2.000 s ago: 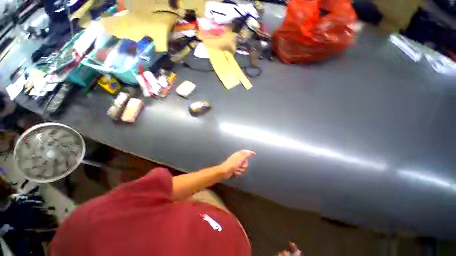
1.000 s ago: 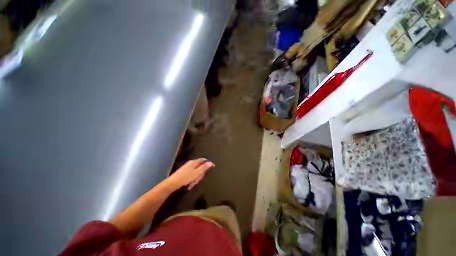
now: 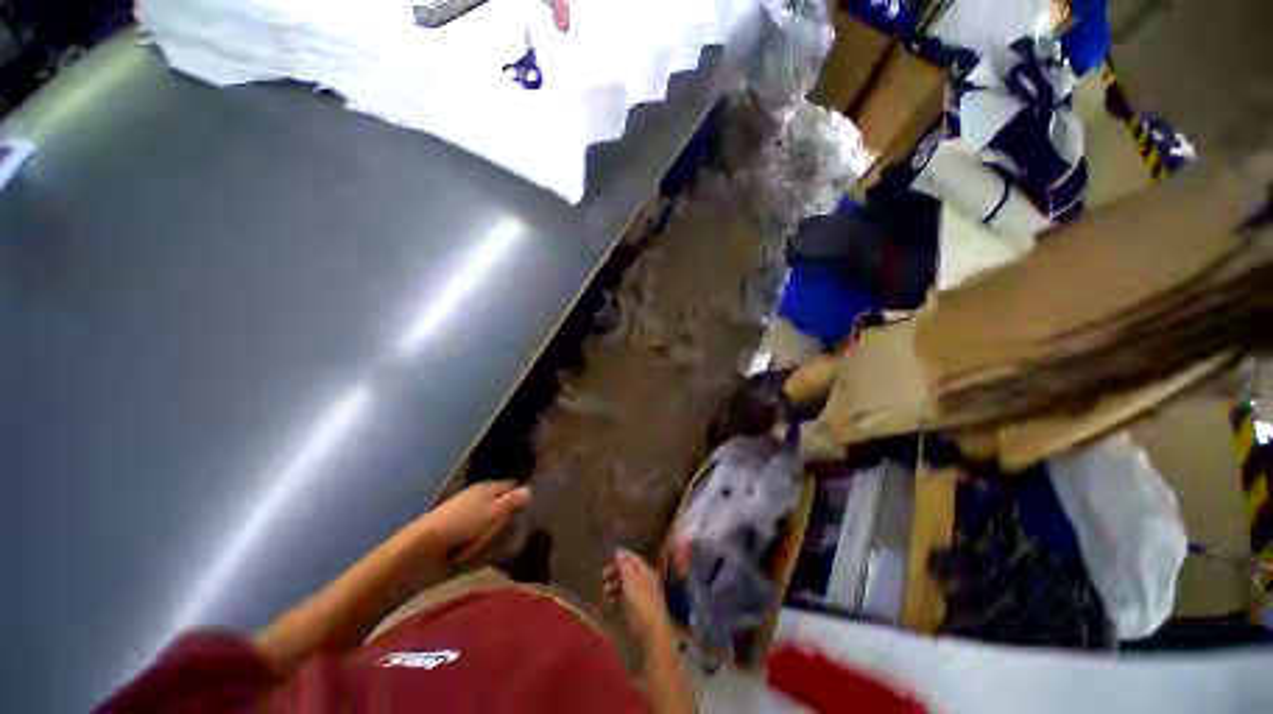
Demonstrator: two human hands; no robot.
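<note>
My left hand [image 3: 479,516] is over the near edge of the dark grey cutting table [image 3: 265,279], with nothing seen in it; its fingers are loosely together and blurred. My right hand [image 3: 635,579] is low in front of my body, over the aisle, small and blurred, with nothing seen in it. The white fabric lay [image 3: 461,105] lies on the far part of the table, with a stepped edge on its right. Fabric shears [image 3: 525,67] with dark looped handles lie on it, beside a dark grey bar [image 3: 447,11].
Scraps litter the brown aisle floor [image 3: 628,363]. A clear plastic bag [image 3: 817,161] is at the lay's right corner. Flattened cardboard [image 3: 1033,335] juts in from the right. An open box of grey-white cloth [image 3: 733,523] and a white shelf [image 3: 977,677] stand at the lower right.
The view has moved along the aisle; the lay, shears and plastic bag have come into view. My right hand now shows. The white shelf has shifted to the bottom right.
</note>
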